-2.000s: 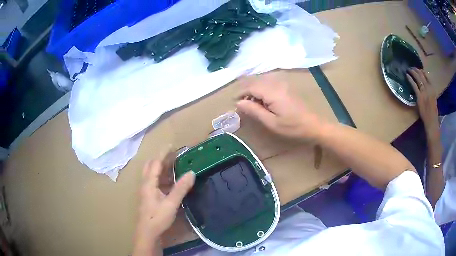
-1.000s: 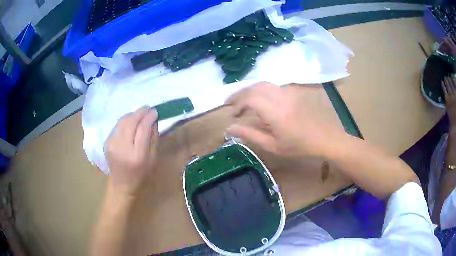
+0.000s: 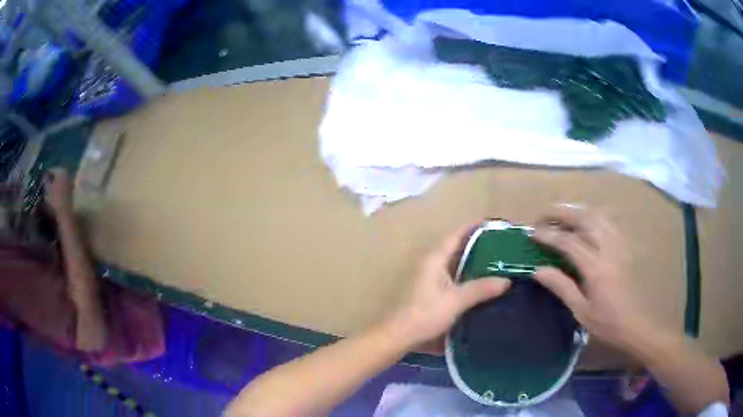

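Note:
A green model car body with a white rim and dark recessed middle lies in front of me at the bench's near edge. A smooth green part with a thin silver line lies across its far end. My left hand holds the body's left rim, thumb on the near edge of the part. My right hand, blurred, holds the far right side, thumb beside the silver line. Its fingers partly hide the part's right end. No glue stick can be made out.
Dark green parts are piled on a crumpled white sheet behind the body. A blue bin stands beyond. Another person's arm rests at the far left bench edge, near a pale block.
The view has swung left. My left hand has brought the green part from the sheet's edge to the body. My right hand has moved onto the body, and the part now covers its far end.

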